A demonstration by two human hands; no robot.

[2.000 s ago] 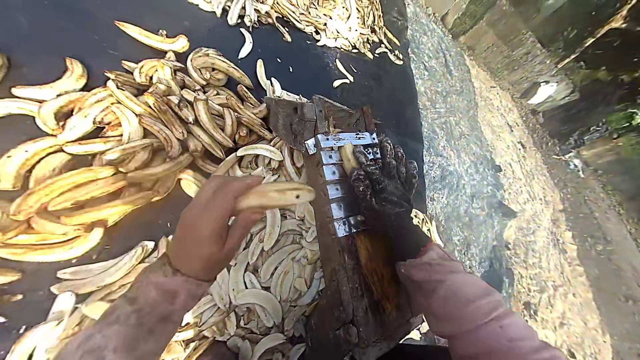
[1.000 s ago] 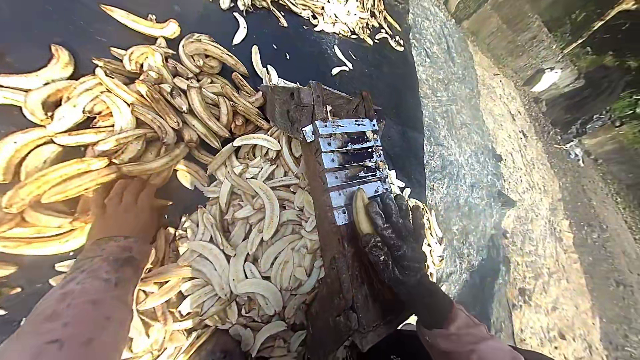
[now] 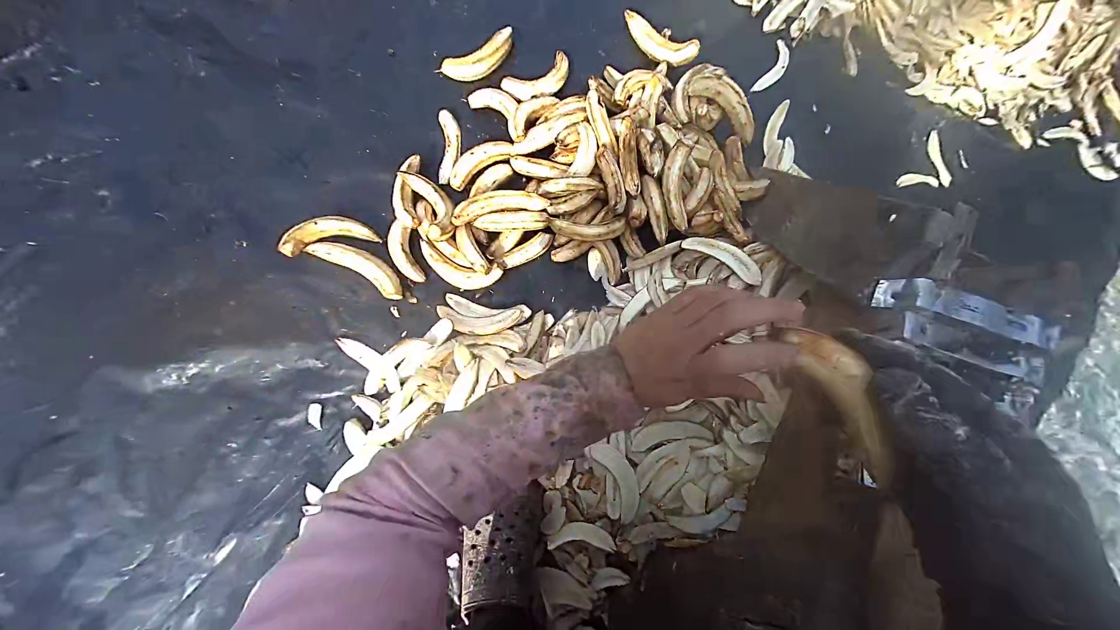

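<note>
My left hand (image 3: 709,346), bare, reaches rightward over a heap of lengthwise banana slices (image 3: 665,455), fingers spread. Its fingertips meet the upper end of a blurred whole banana (image 3: 844,385); whether they grip it cannot be told. A dark, glossy, blurred shape, apparently my gloved right hand (image 3: 927,402), lies just right of that banana, its fingers not distinguishable. Behind it, the wooden slicing board with metal strips (image 3: 971,319) shows blurred and partly covered. A pile of whole bananas, seemingly peeled (image 3: 569,175), lies beyond my left hand.
Dark plastic sheeting (image 3: 175,262) spreads under the bananas. Another heap of slices (image 3: 1006,61) lies at the upper right, with stray slices near it. A perforated dark object (image 3: 499,551) stands below my left forearm. Pale sheeting (image 3: 1085,394) borders the right side.
My left hand has moved from the whole-banana pile toward the slicing board and now touches a banana. The view has swung left.
</note>
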